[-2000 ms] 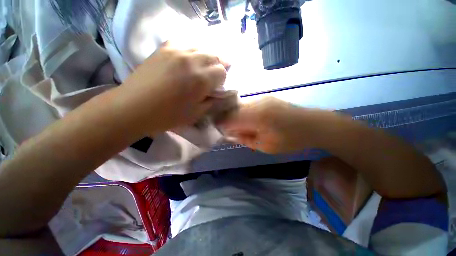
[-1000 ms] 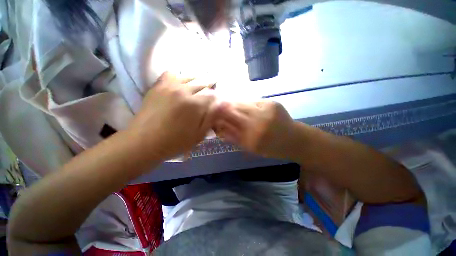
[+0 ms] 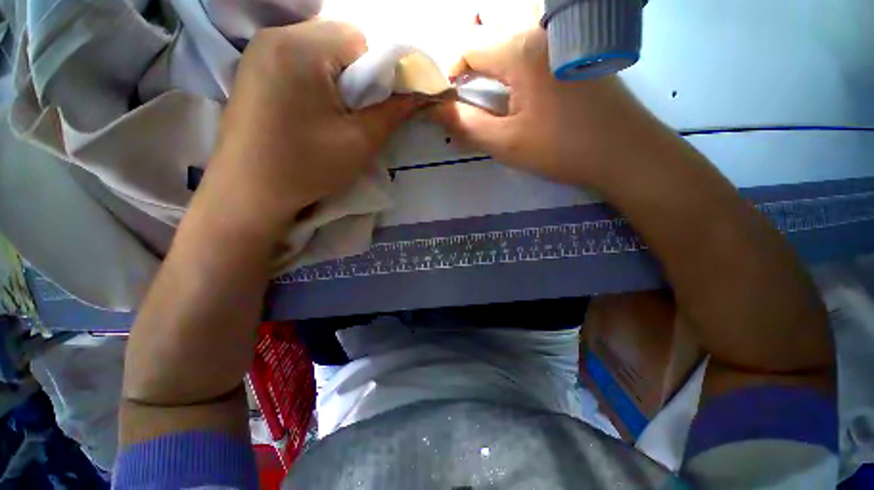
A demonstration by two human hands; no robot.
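Note:
A pale beige garment piece [image 3: 105, 115] lies in large folds at the left of the white machine bed, with a small dark patch near my left wrist. My left hand [image 3: 297, 110] holds a gathered, folded fabric edge [image 3: 398, 77] at top centre. My right hand [image 3: 537, 110] pinches the other end of this edge between thumb and fingers, close to my left fingertips. Glare washes out the area above my hands, and the needle and presser foot do not show. The blue-grey ribbed knob [image 3: 594, 38] stands just above my right hand.
A ruler strip [image 3: 460, 251] runs along the grey table edge. A red plastic basket [image 3: 283, 383] is below at left. A brown box with a blue stripe [image 3: 628, 359] is under the table at right. Pale cloth [image 3: 853, 335] lies at the far right.
Both hands have moved up towards the glare, and the folded edge between them now shows. The knob appears larger and farther right. More of the ruler is uncovered.

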